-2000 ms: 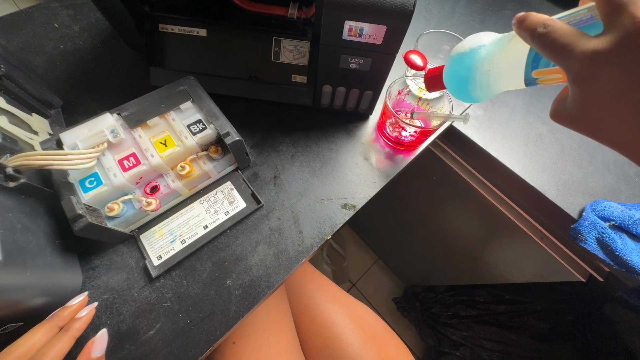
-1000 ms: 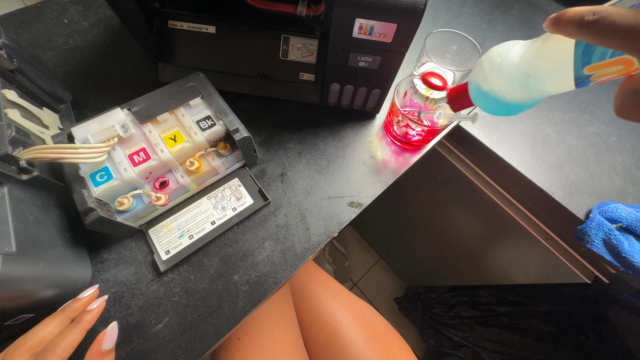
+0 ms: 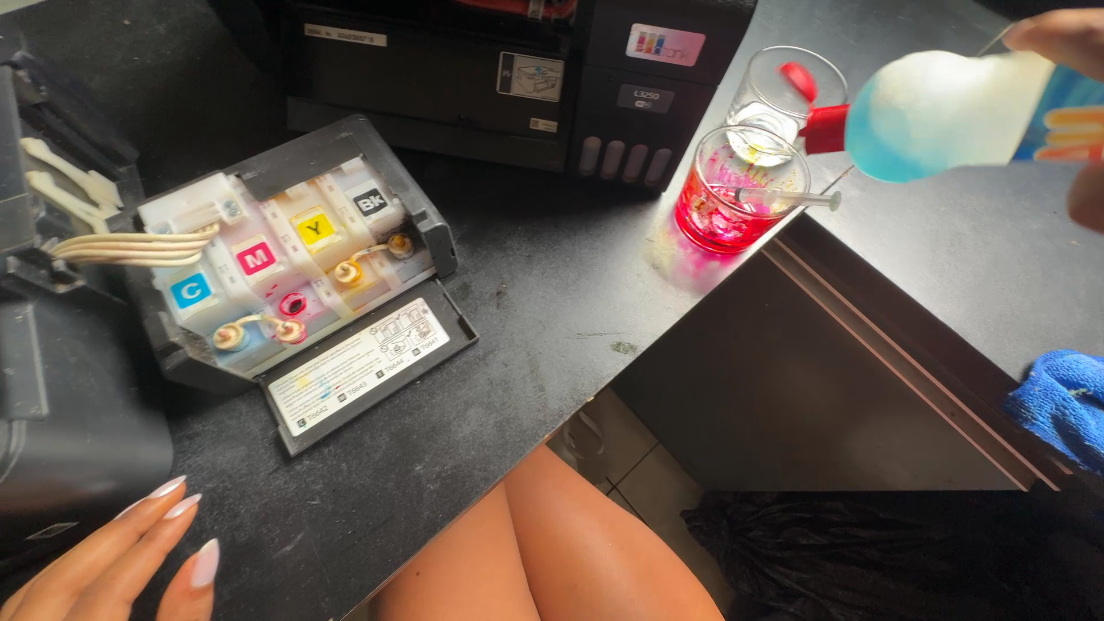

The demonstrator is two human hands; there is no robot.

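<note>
My right hand [image 3: 1065,78], cut off by the right edge, holds a plastic bottle [image 3: 940,112] of blue liquid on its side. The bottle's red flip cap [image 3: 798,80] is raised, and its neck is over the rims of two glasses. The nearer glass [image 3: 733,194] holds red liquid and a syringe [image 3: 785,198] leaning on its rim. Behind it is a clear glass [image 3: 776,95]. My left hand [image 3: 112,561], fingers apart and empty, is at the lower left. Above it lies an ink tank unit [image 3: 285,259] marked C, M, Y and Bk, with the magenta port [image 3: 292,304] uncapped.
A black printer [image 3: 431,95] stands behind the tank unit. Pale ink tubes [image 3: 138,247] run left from the tanks to another black part. The hinged tank cover [image 3: 371,371] lies folded down on the dark table [image 3: 535,345]. A blue cloth [image 3: 1065,405] is at the right edge.
The bottle has moved slightly away from the nearer glass toward the back glass. My left hand stays at the lower left.
</note>
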